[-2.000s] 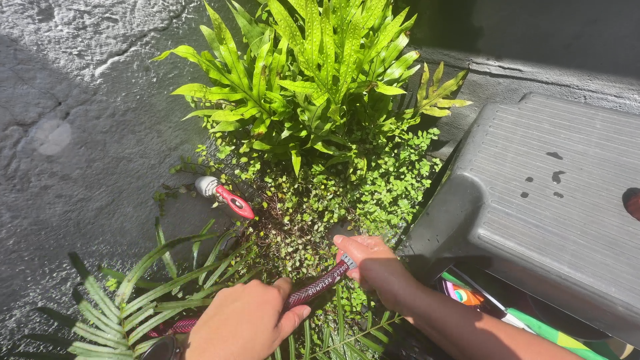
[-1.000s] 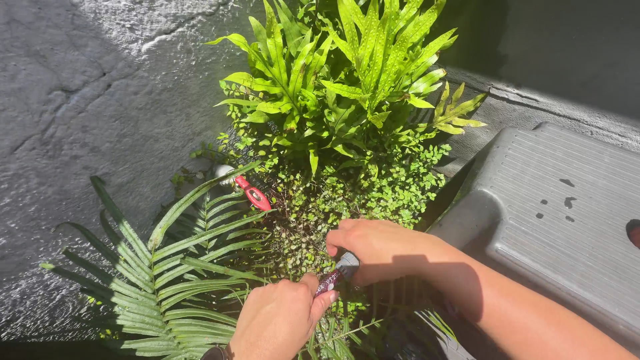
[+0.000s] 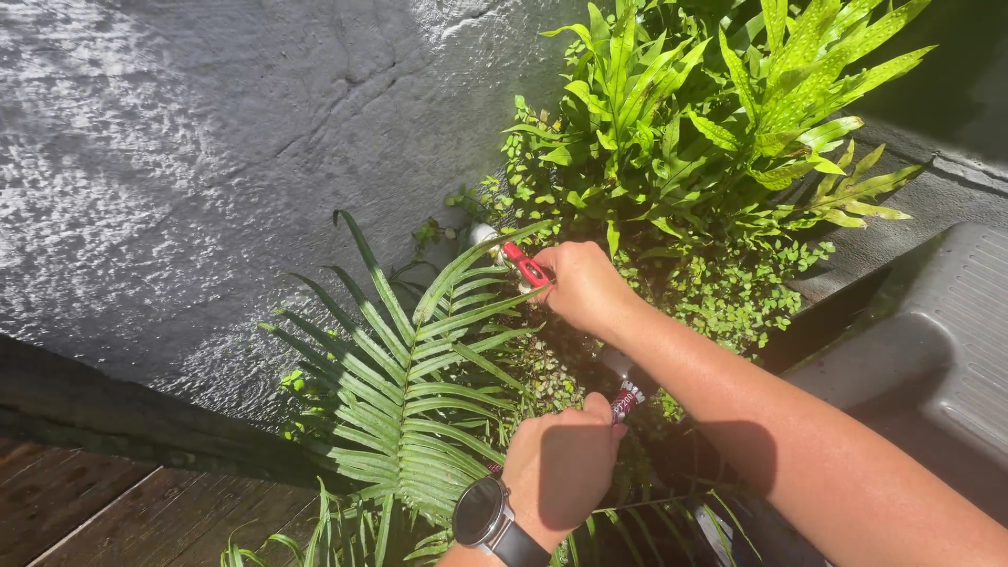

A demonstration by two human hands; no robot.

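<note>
My left hand (image 3: 563, 465), with a dark watch on its wrist, grips a dark red braided hose (image 3: 626, 403) near its end. At the hose's open end, a blurred greyish patch looks like water coming out. Up and to the left, my right hand (image 3: 587, 287) has its fingertips at the red lever handle of a valve (image 3: 526, 264) whose pale body sits low by the wall. Its fingers are curled and partly hidden, touching the handle's right end.
A fern frond (image 3: 405, 378) spreads left of my hands, partly over the valve. Bright green leafy plants (image 3: 693, 118) grow behind. A rough grey wall (image 3: 276, 157) stands at the left, a grey plastic step stool (image 3: 945, 331) at the right, and wooden boards (image 3: 118, 512) lie at lower left.
My right hand has left the hose's end and moved up and left to the red valve handle. My left hand still holds the hose. The view has shifted left.
</note>
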